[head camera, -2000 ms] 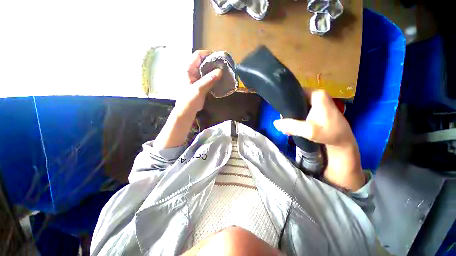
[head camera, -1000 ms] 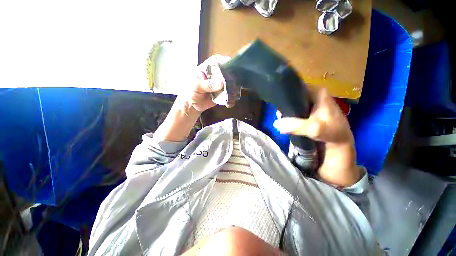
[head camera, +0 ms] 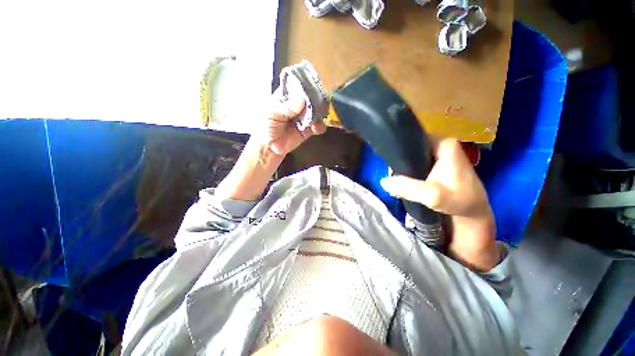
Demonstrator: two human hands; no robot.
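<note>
My left hand (head camera: 284, 128) holds a small grey-white fabric piece (head camera: 305, 90) upright near the table's front left corner. It looks like an open ring or cup, seen partly from the side. My right hand (head camera: 445, 182) is closed round the grip of a black curved thread trimmer (head camera: 381, 115). Its wide flat head points up and left, just right of the fabric piece, with a small gap that is hard to judge. A ribbed grey hose or sleeve (head camera: 426, 229) shows at the rear of the grip by my right wrist.
The brown board table (head camera: 411, 69) has a worn yellow front edge. Grey fabric pieces lie at its far left (head camera: 367, 10) and far right (head camera: 453, 38). A bright white surface (head camera: 125, 62) is on the left. Blue plastic bins stand at left (head camera: 90, 201) and right (head camera: 532, 132).
The fabric piece has turned in my left hand and stands higher, its opening showing more than a second ago. The trimmer head has shifted slightly right, away from it.
</note>
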